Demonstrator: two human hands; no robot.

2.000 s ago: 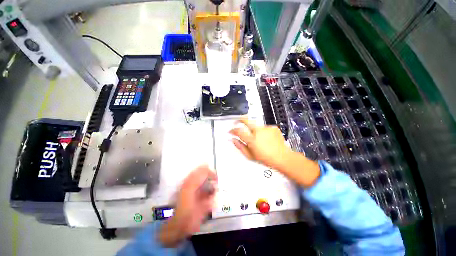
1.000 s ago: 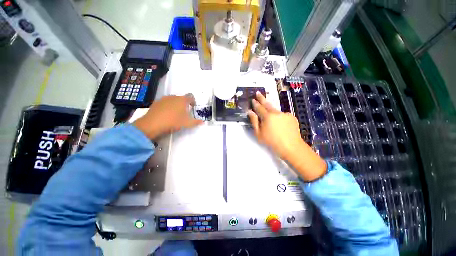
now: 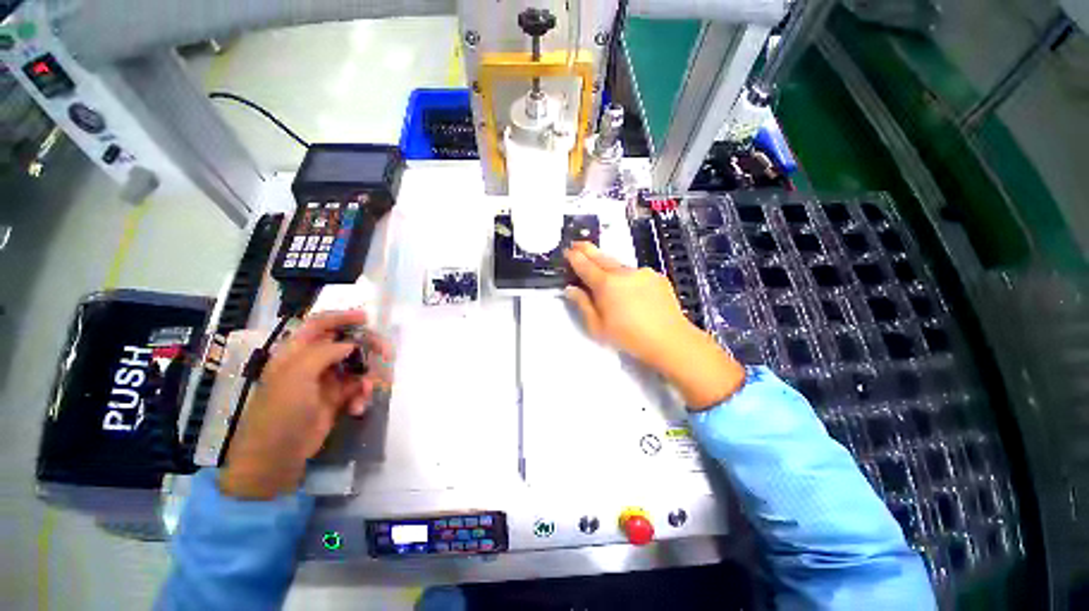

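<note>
The black fixture lies on the white machine bed under the white cylindrical machine head. My right hand has its fingertips on the fixture's right front part; whether it grips anything there is hidden. My left hand is over the grey metal plate, left of the bed's middle, with a small dark piece between its fingers. A small pile of black parts lies on the bed left of the fixture.
A teach pendant lies at the back left. A black bin marked PUSH stands far left. A clear blister tray with dark pockets is on the right. The front panel carries a lit control panel and a red emergency stop.
My left hand reached the small parts pile a second ago and is now back over the metal plate, holding a dark piece. My right hand moved from below the fixture onto its right side.
</note>
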